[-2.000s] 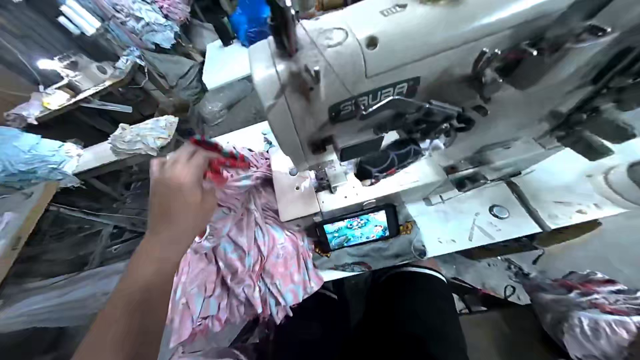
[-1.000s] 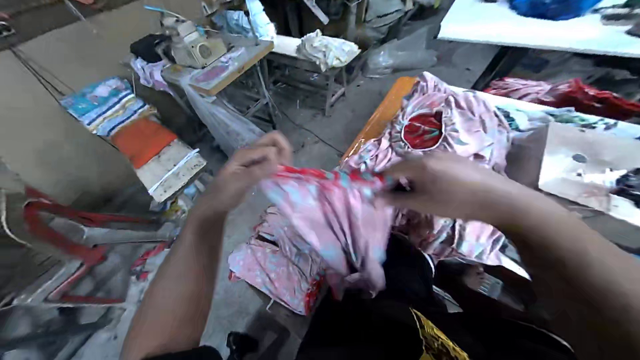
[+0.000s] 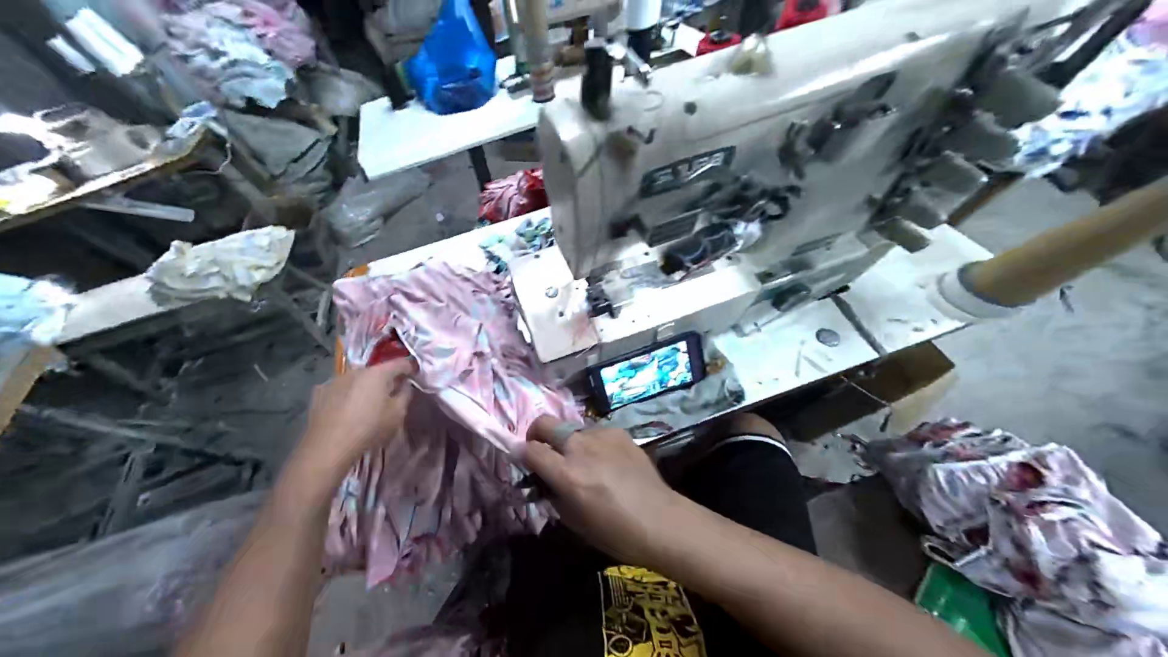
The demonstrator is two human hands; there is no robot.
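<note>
A pink patterned garment [image 3: 456,338] lies gathered on the left end of the sewing table and hangs over its front edge. My left hand [image 3: 360,411] grips its edge near a red patch of cloth. Farther right along the same edge, my right hand [image 3: 593,474] pinches the fabric, a ring on one finger. Just beyond the cloth stands an industrial sewing machine [image 3: 712,173], its needle area [image 3: 602,297] right of the garment. A phone [image 3: 648,372] with a lit screen rests at the table's front edge, close to my right hand.
Another heap of pink garments [image 3: 1031,511] lies at the lower right, beside a green object [image 3: 963,607]. A blue plastic bag [image 3: 453,64] sits on a white table behind. A pale cloth bundle [image 3: 224,265] is on a bench at left. A thick pole [image 3: 1077,242] crosses at right.
One second ago both hands held a pink piece with a red edge, away from the machine; now they hold the garment edge beside it. The view has swung back to the machine.
</note>
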